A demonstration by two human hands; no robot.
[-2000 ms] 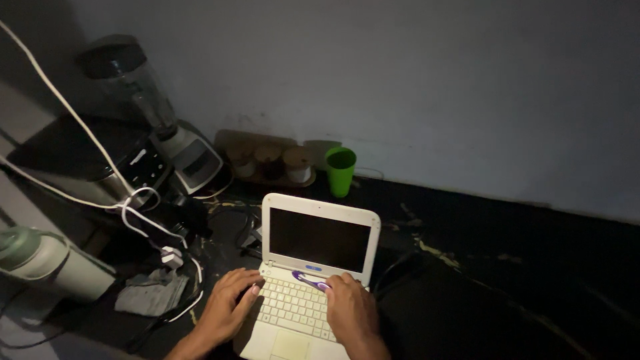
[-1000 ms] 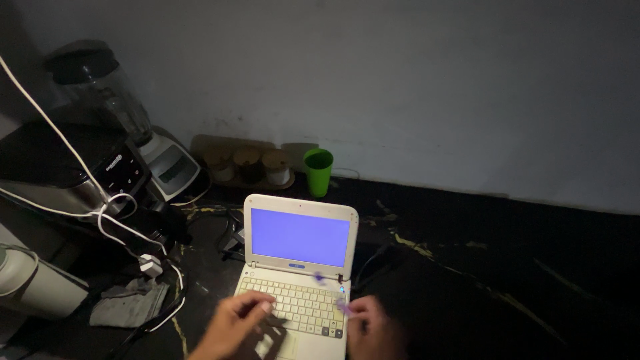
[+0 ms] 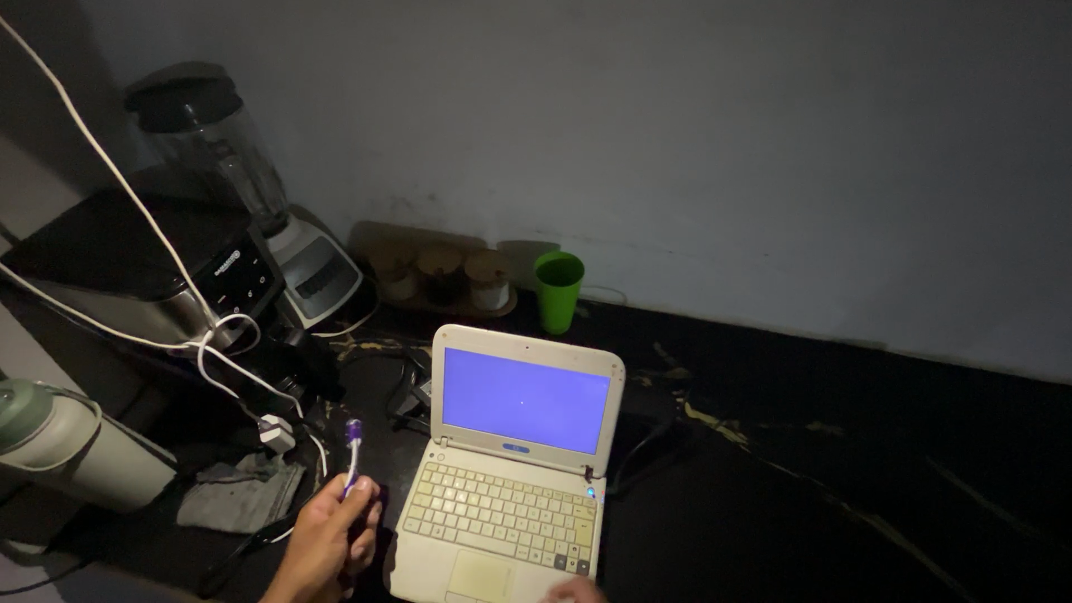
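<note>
A small white laptop (image 3: 502,502) stands unfolded on the black marbled counter, its screen lit plain blue-violet and a small blue light glowing near the right hinge. To its left, my left hand (image 3: 331,536) grips a purple-and-white toothbrush (image 3: 353,448) by the handle, head end up. Only the fingers of my right hand (image 3: 576,590) show, at the bottom edge over the laptop's palm rest; whether they hold anything is hidden.
Behind the laptop are a green plastic cup (image 3: 559,293) and lidded jars (image 3: 488,280) on a tray. At left are a blender (image 3: 314,272), an air fryer (image 3: 126,251), white cables with a plug (image 3: 276,434), a grey cloth (image 3: 243,496) and a large bottle (image 3: 92,444).
The laptop screen has gone from dark to lit. The toothbrush, earlier at my right hand over the keyboard, is now in my left hand, left of the laptop. My right hand has moved down.
</note>
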